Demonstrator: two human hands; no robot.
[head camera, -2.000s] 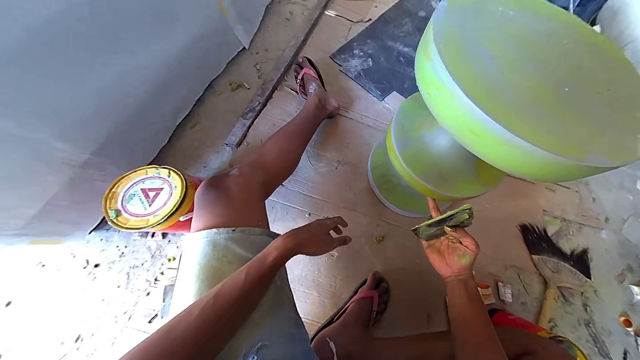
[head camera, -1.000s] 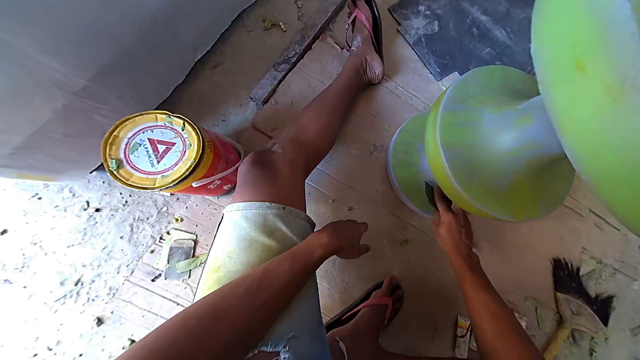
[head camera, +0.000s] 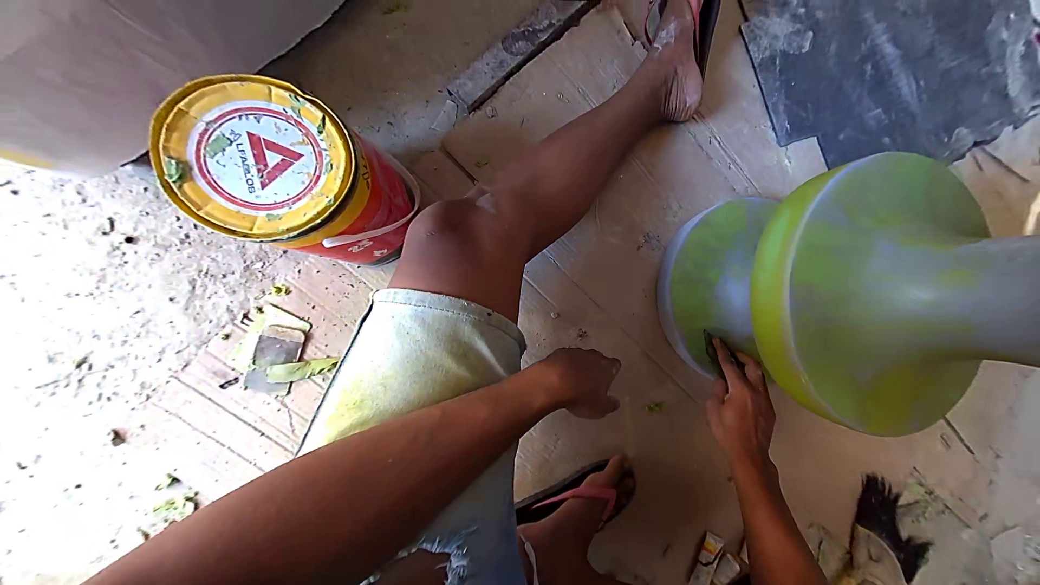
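A rounded pedestal form (head camera: 877, 292), patchy green and grey with a narrow neck, occupies the right side. My right hand (head camera: 741, 398) grips a small dark sanding pad (head camera: 712, 351) and presses it against the lower edge of the form's base section. My left hand (head camera: 587, 382) hangs over the cardboard, left of my right hand, its fingers curled; nothing shows in it and it touches no part of the form.
A red and yellow bucket (head camera: 260, 158) with a lid stands left of my knee. Scraps and a dark flat piece (head camera: 278, 349) lie on cardboard below it. A black sheet (head camera: 886, 73) is at upper right, a black-bristled brush (head camera: 881, 520) at lower right.
My right hand held the pad raised, away from the form, two seconds ago; now it presses it on the base section. My left hand's fingers have curled in. The view has shifted.
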